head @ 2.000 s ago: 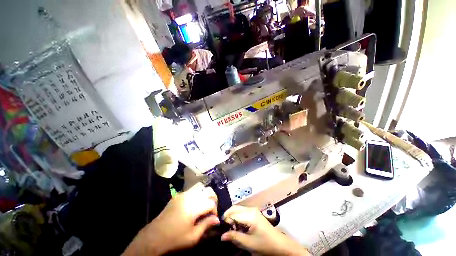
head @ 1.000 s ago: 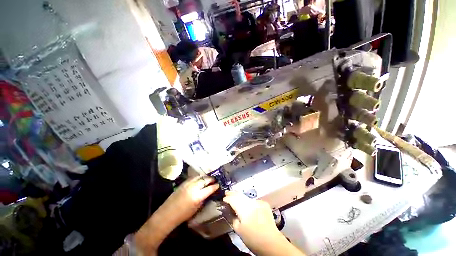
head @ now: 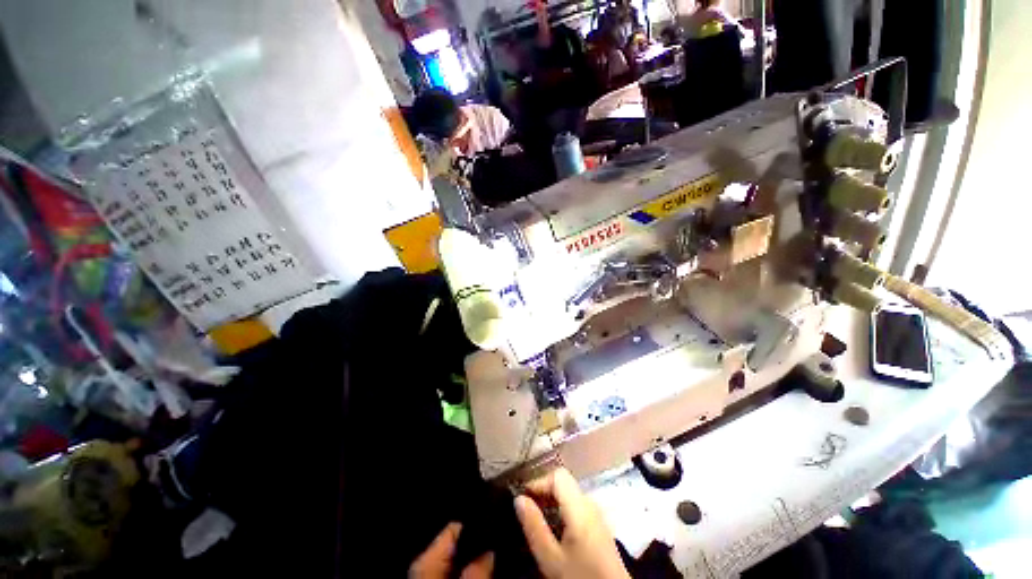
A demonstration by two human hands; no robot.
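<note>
The cream coverstitch machine [head: 634, 435] stands in front of me. Its presser foot [head: 550, 387] has no hand at it. Black cloth [head: 385, 452] hangs and lies heaped left of the machine and reaches down to my hands. My left hand [head: 450, 556] is at the bottom edge, partly cut off, with its fingers on the black cloth. My right hand [head: 569, 529] is just below the machine bed's front corner, its thumb and fingers closed around something small and dark that I cannot make out clearly.
A smartphone [head: 902, 343] and a thin thread tangle [head: 824, 450] lie on the white table [head: 724, 498]. Thread cones [head: 857, 198] are at the machine's right end. Neon green bits [head: 456, 414] show beside the bed. A person [head: 481, 127] sits behind the machine.
Both hands have moved from the presser foot down toward me, the left one partly out of the picture. The black cloth has come away from the foot. The view has shifted, moving the machine rightward.
</note>
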